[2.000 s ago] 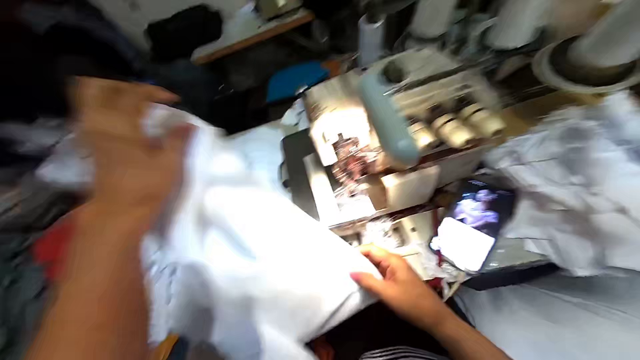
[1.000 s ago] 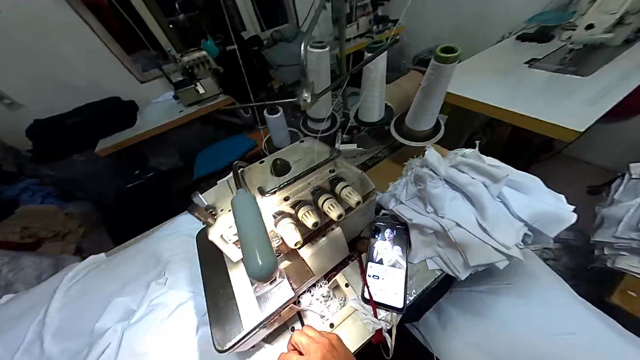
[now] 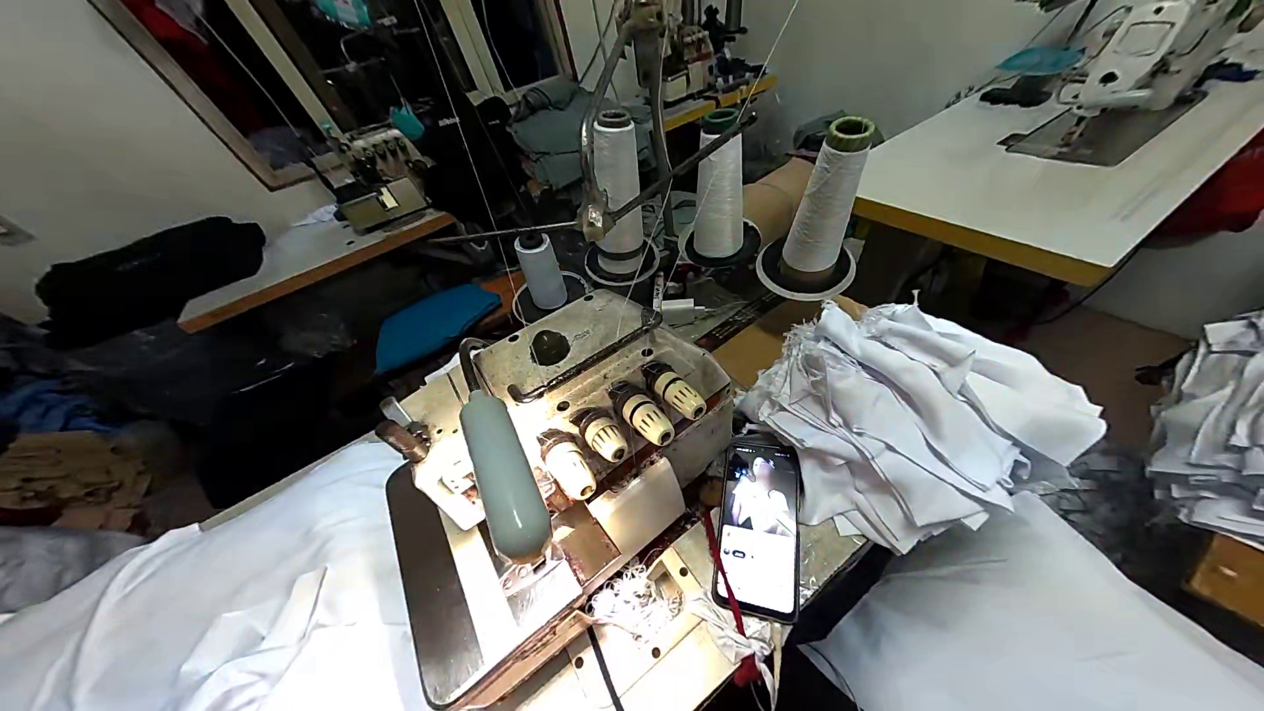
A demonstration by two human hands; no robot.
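Neither of my hands shows in the view now. An overlock sewing machine stands in the middle, with several cream tension dials along its front and a grey-green lamp lighting its needle area. White fabric lies at the left beside the machine's metal plate. Thread scraps gather at the machine's front. A smartphone with a lit screen rests against the machine's right side, a red cord near it. Right of the phone is a pile of cut white fabric pieces.
Thread cones stand on holders behind the machine, below a metal thread stand. A white table with another sewing machine is at the back right. More white cloth lies at lower right, and stacked pieces sit at the right edge.
Two seconds ago both hands were at the white cloth; one second ago only one hand showed at the bottom edge, and now none does. The view has swung strongly since the first frame.
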